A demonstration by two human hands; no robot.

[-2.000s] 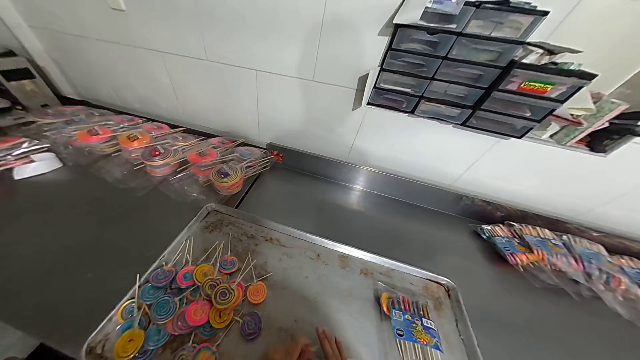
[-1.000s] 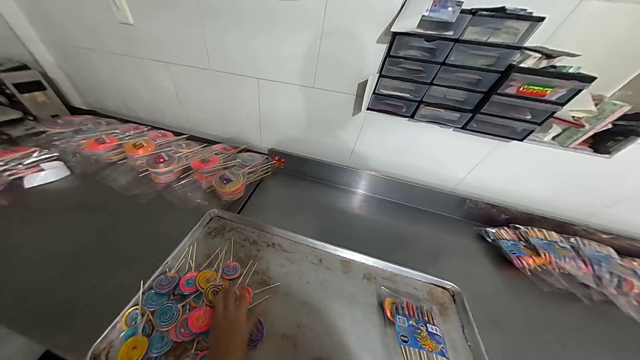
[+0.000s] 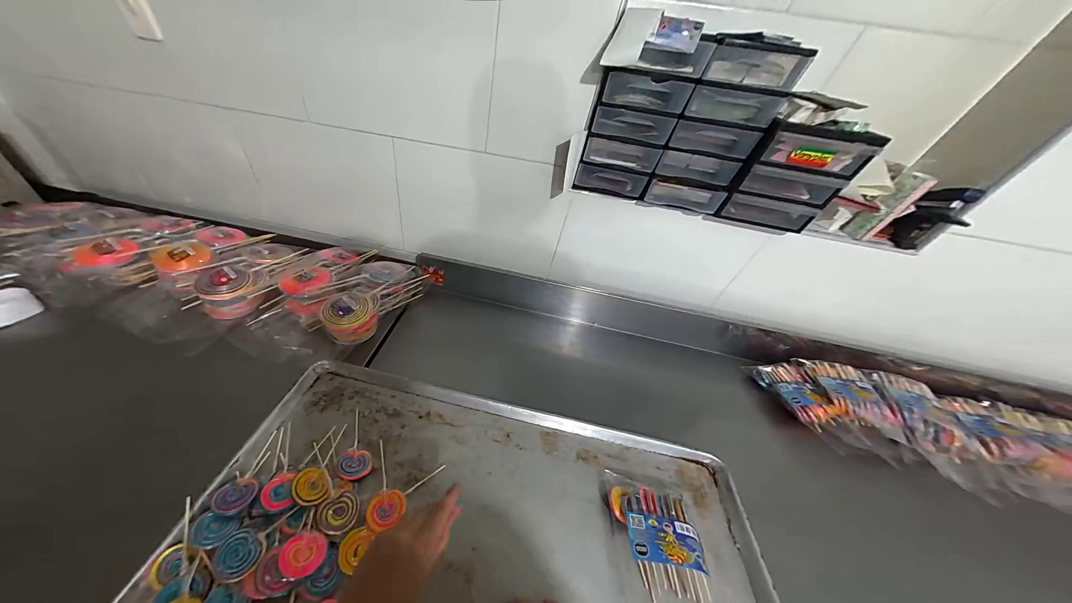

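Many spiral lollipops on thin sticks, one a pink swirl (image 3: 302,554), are heaped on the left part of a worn metal baking tray (image 3: 502,469). My left hand (image 3: 410,540) reaches in from the bottom edge at the right side of the heap, beside an orange swirl lollipop (image 3: 386,510). Its fingers are extended, and I see nothing held in them. Only a sliver of my right hand (image 3: 533,600) shows at the bottom edge, so its grip is hidden. Farther right on the tray lies a clear bag of lollipops with a blue printed label (image 3: 667,540).
Bagged larger swirl lollipops (image 3: 349,316) lie along the wall at the left. More blue-labelled bags (image 3: 888,410) are piled at the right on the steel counter (image 3: 536,356). Small drawer units (image 3: 695,134) are on the wall. A white object (image 3: 17,306) sits at the far left.
My left hand was near the bottom middle, then over the lollipop heap; now it is at the heap's right side. My right hand has dropped almost out of view.
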